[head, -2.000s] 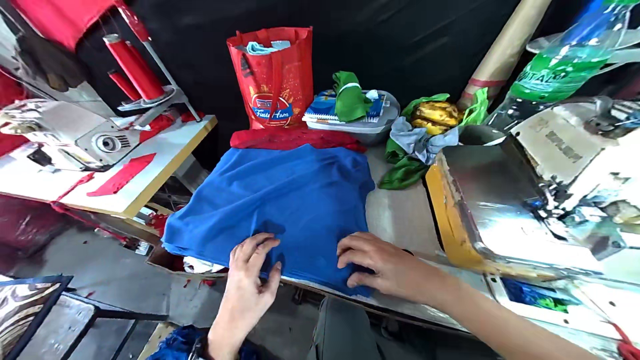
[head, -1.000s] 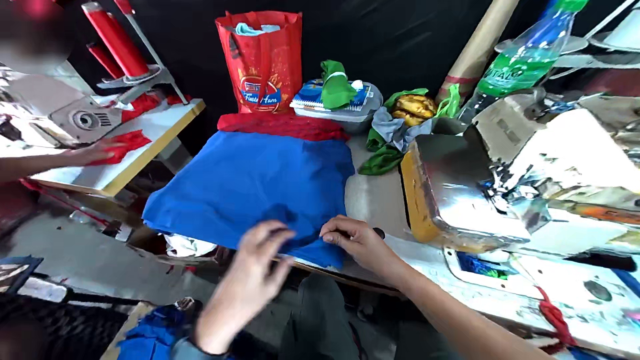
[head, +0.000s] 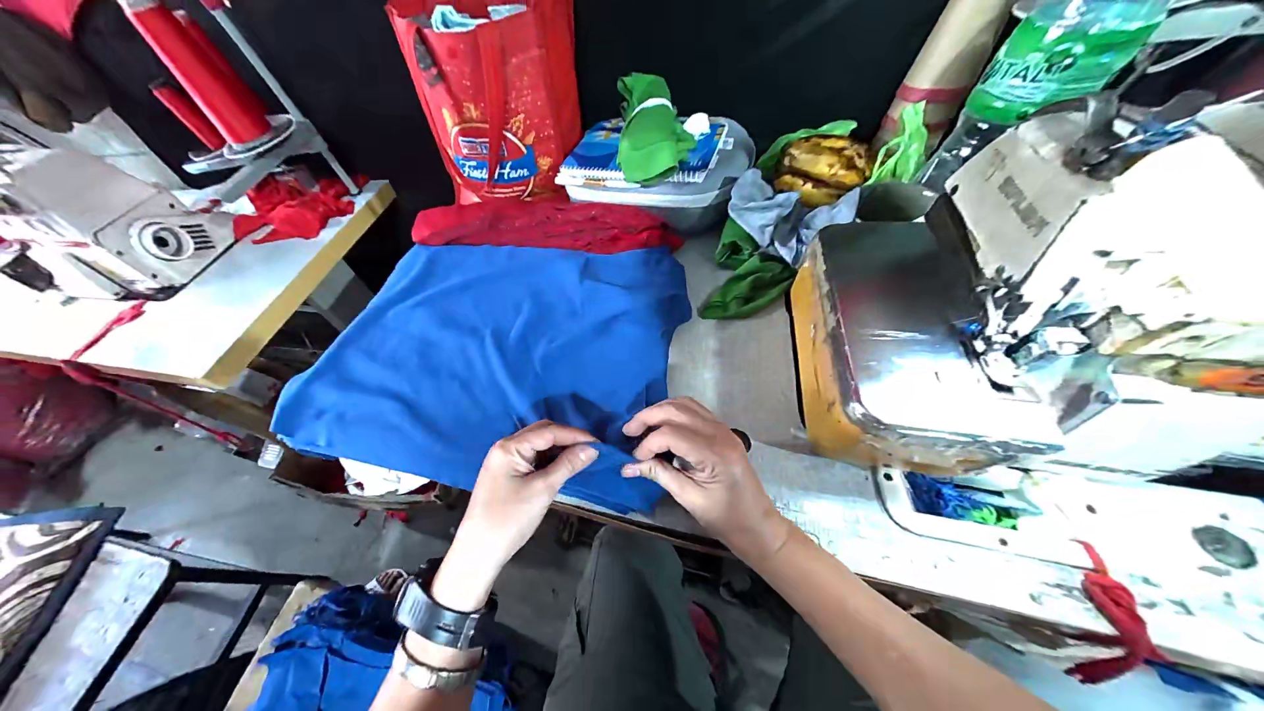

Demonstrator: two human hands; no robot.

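Observation:
A blue piece of fabric (head: 504, 346) lies spread over the near part of the worktable, its front edge hanging at the table's edge. My left hand (head: 538, 464) pinches the fabric's near edge between thumb and forefinger; a watch and a bracelet are on that wrist. Close to its right, my right hand (head: 686, 459) holds the same edge between thumb and fingers, and a small raised fold of cloth spans the two. A small dark object, partly hidden, shows behind the right hand. Folded red fabric (head: 543, 227) lies along the far edge of the blue cloth.
An overlock sewing machine (head: 948, 336) stands at right, a second sewing machine (head: 128, 227) on the left table. Behind are a red bag (head: 494, 99), a lidded plastic container (head: 711, 188), green and grey cloth scraps (head: 760, 232) and a green-labelled bottle (head: 1057, 59).
Both hands have come closer together, and the left has gone from lying on the cloth to pinching its edge. Another person's hand, at the left table one second ago, is out of view.

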